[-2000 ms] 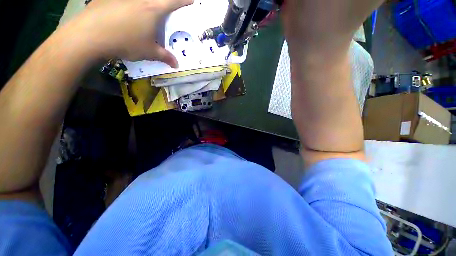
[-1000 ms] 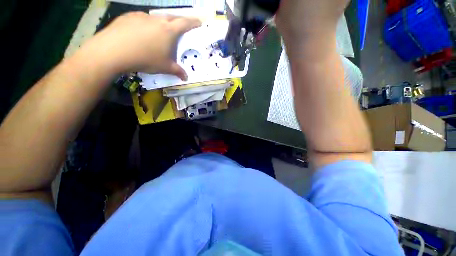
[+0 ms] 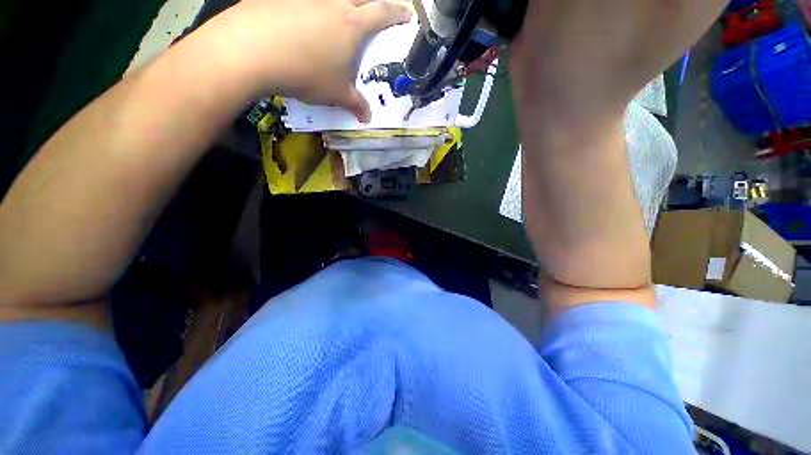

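A white socket housing (image 3: pixel 325 117) lies across the padded work rest (image 3: pixel 384 155), with a white loop at its right end. My left hand (image 3: pixel 307 49) spreads over the housing's left part and holds it, thumb at the near side, fingers at the far side. The auto-feed screwdriver (image 3: pixel 433 46) slants down from the top edge, its thin tip over the near side of the housing; contact cannot be told. My right hand (image 3: pixel 556 22) is at the screwdriver's dark upper body, cut off by the top edge, its fingers hidden.
Yellow-black hazard tape (image 3: pixel 298 164) surrounds the rest's base on the dark green bench (image 3: pixel 489 182). Textured translucent sheets (image 3: pixel 649 147) lie right of the rest, partly behind my right forearm. A cardboard box (image 3: pixel 720 249), a white surface (image 3: pixel 738 355) and blue bins (image 3: pixel 765 75) are farther right.
The housing has shifted right over the rest, and my left hand has moved right with it. The screwdriver tip is now farther left along the housing. The whole view has also shifted slightly.
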